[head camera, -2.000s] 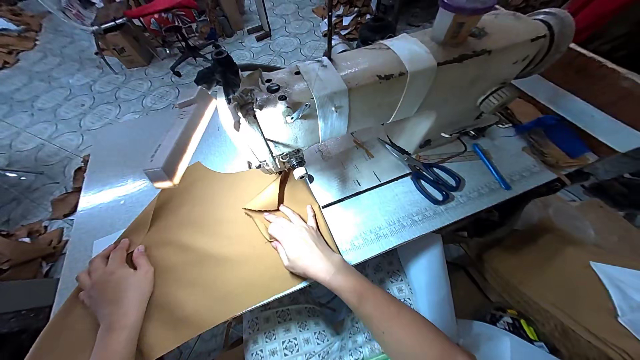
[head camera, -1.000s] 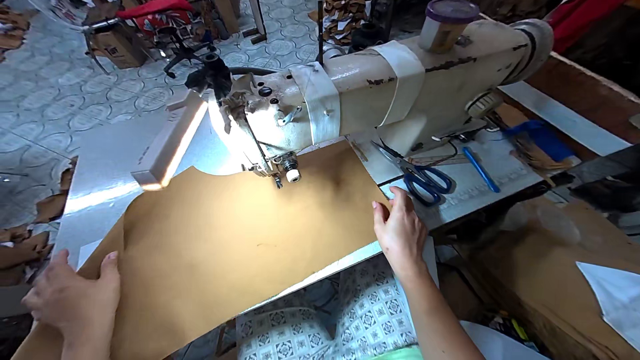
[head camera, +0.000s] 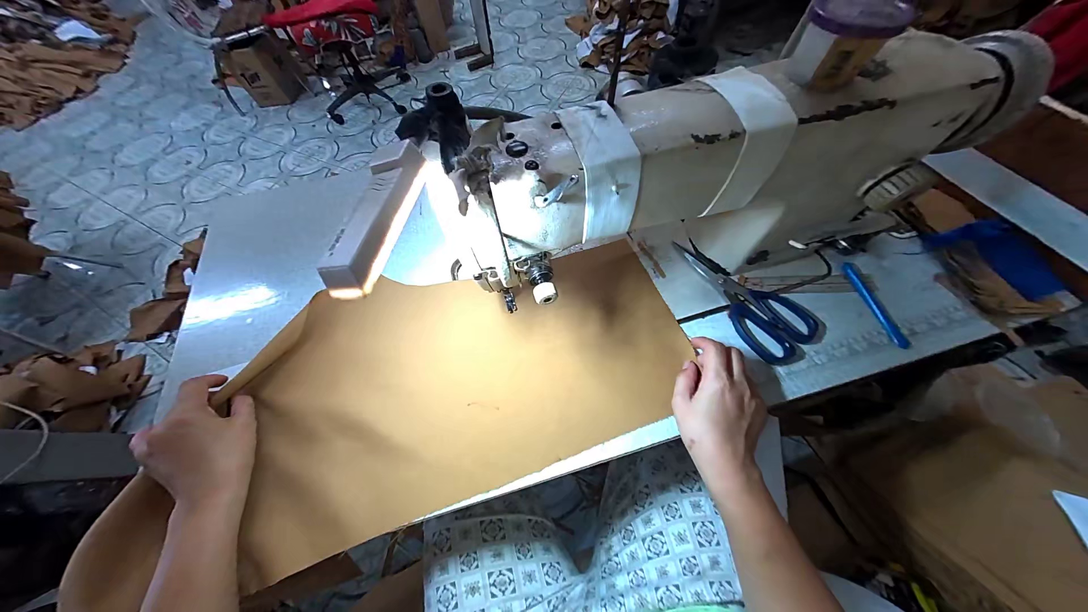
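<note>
A large tan sheet, perhaps leather or fabric (head camera: 476, 365), lies spread over the metal table of an industrial sewing machine (head camera: 705, 161). The machine's presser foot (head camera: 510, 301) is above the sheet near its back edge. My left hand (head camera: 204, 442) grips the sheet's left edge, where it folds up, between thumb and fingers. My right hand (head camera: 721, 399) pinches its right edge near the front corner. Blue-handled scissors (head camera: 756, 314) lie just right of the sheet, blades partly under the machine arm, with a blue pen-like tool (head camera: 875, 306) beyond them.
A lit white lamp bar (head camera: 374, 225) stands left of the needle area. A lidded plastic tub (head camera: 850, 38) sits on the machine. Stacked tan pieces (head camera: 960, 493) are at the lower right. Scraps (head camera: 76, 382) lie left of the table, and a red chair (head camera: 340, 34) stands behind.
Two seconds ago my right hand was on a folded part of the sheet near the presser foot; that part now lies flat and the hand is at the right edge.
</note>
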